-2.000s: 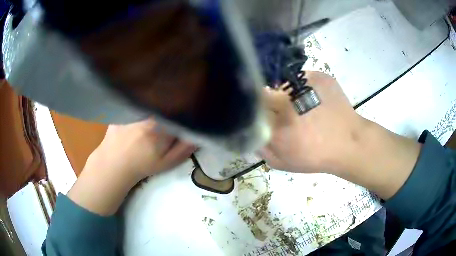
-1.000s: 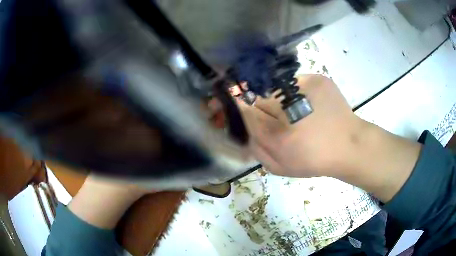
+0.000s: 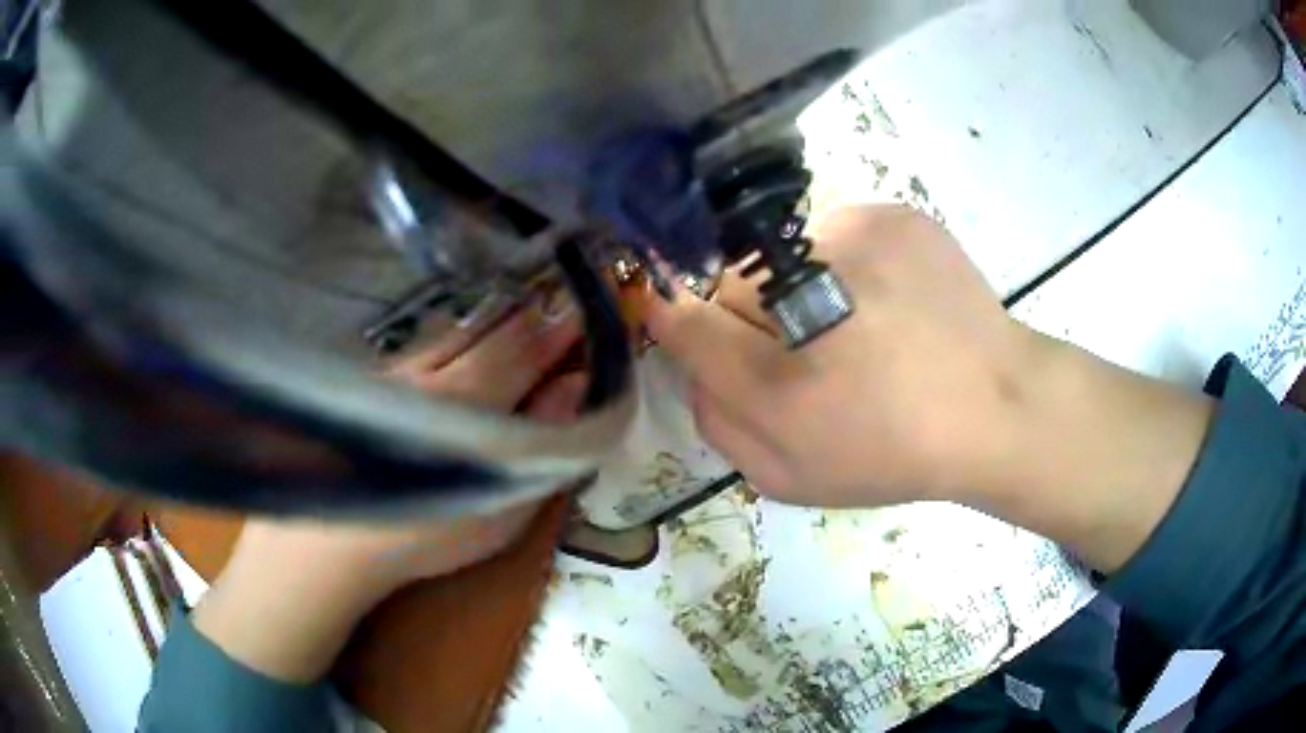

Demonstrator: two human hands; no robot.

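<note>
The sewing machine head (image 3: 287,244) fills the upper left and hides much of the needle area. A brown leather panel (image 3: 458,630) with a rough edge lies under my left hand (image 3: 337,573). The fingers of my left hand show partly behind the head, near the needle area, on the panel. My right hand (image 3: 874,372) is at the right of the needle area, its fingertips beside the small metal parts and partly hidden by the dark tension knob with coil spring (image 3: 811,307). What my right fingertips hold, if anything, cannot be told.
The machine bed (image 3: 1060,129) stretches to the upper right, with a dark seam. The hinge cutout (image 3: 616,544) is at its near corner. Brown and white pieces (image 3: 57,516) lie at the far left. A printed ruler (image 3: 988,616) runs along the stained table's front edge.
The leather panel has come into view under my left hand and moved a little right and inward. The machine head has shifted in view. My right hand has stayed nearly in place.
</note>
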